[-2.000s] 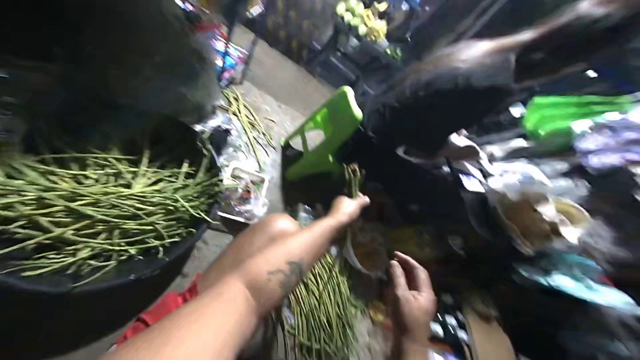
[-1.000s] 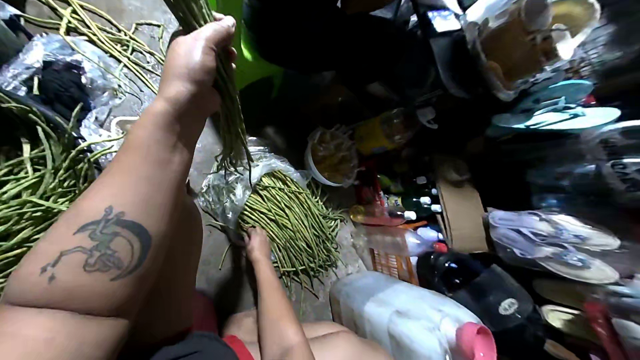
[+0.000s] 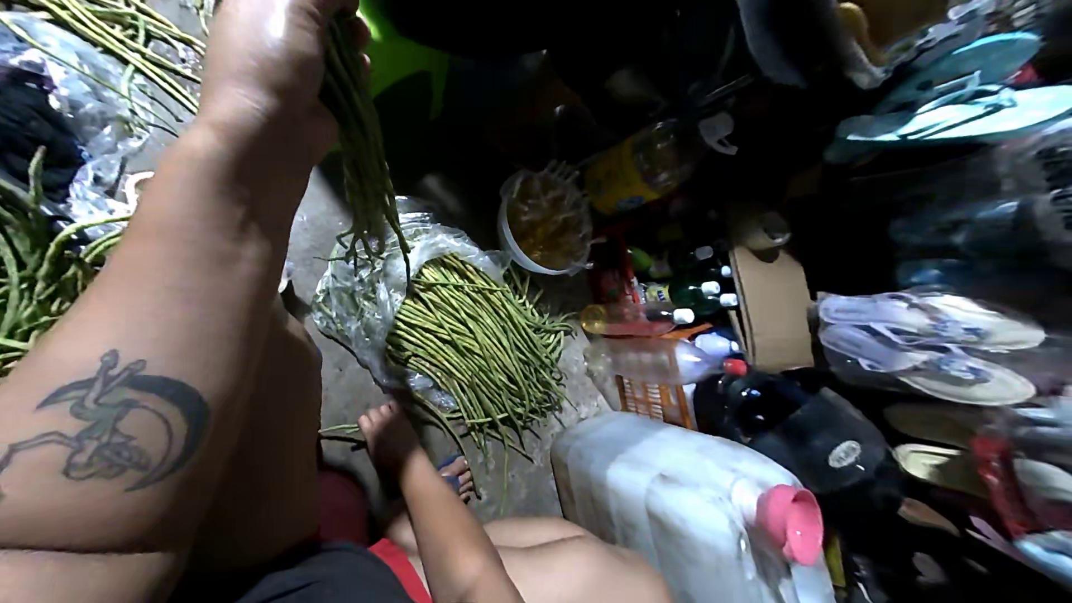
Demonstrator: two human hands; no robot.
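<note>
At the upper left my left hand point(image 3: 285, 75), partly cut off by the top edge, grips a bunch of green long beans point(image 3: 356, 142) that hangs down. Their lower tips reach the clear plastic bag point(image 3: 356, 293) on the floor. A thick bundle of long beans point(image 3: 481, 339) lies partly inside that bag and spreads out of its mouth. My right hand point(image 3: 389, 431) is low, beside the lower edge of the bag; whether its fingers hold anything is not clear.
More long beans point(image 3: 25, 276) lie at the left. A white tub point(image 3: 544, 222) stands beyond the bundle. To the right are plastic bottles point(image 3: 645, 318), a cardboard piece point(image 3: 770, 306), a large white jug point(image 3: 662, 494) with a pink cap, and sandals point(image 3: 938, 335). A green plastic stool point(image 3: 406, 63) is at the top.
Two seconds ago my right hand was apart from the bundle; it is now low beside the bag. My left hand still holds beans. The view has swung markedly.
</note>
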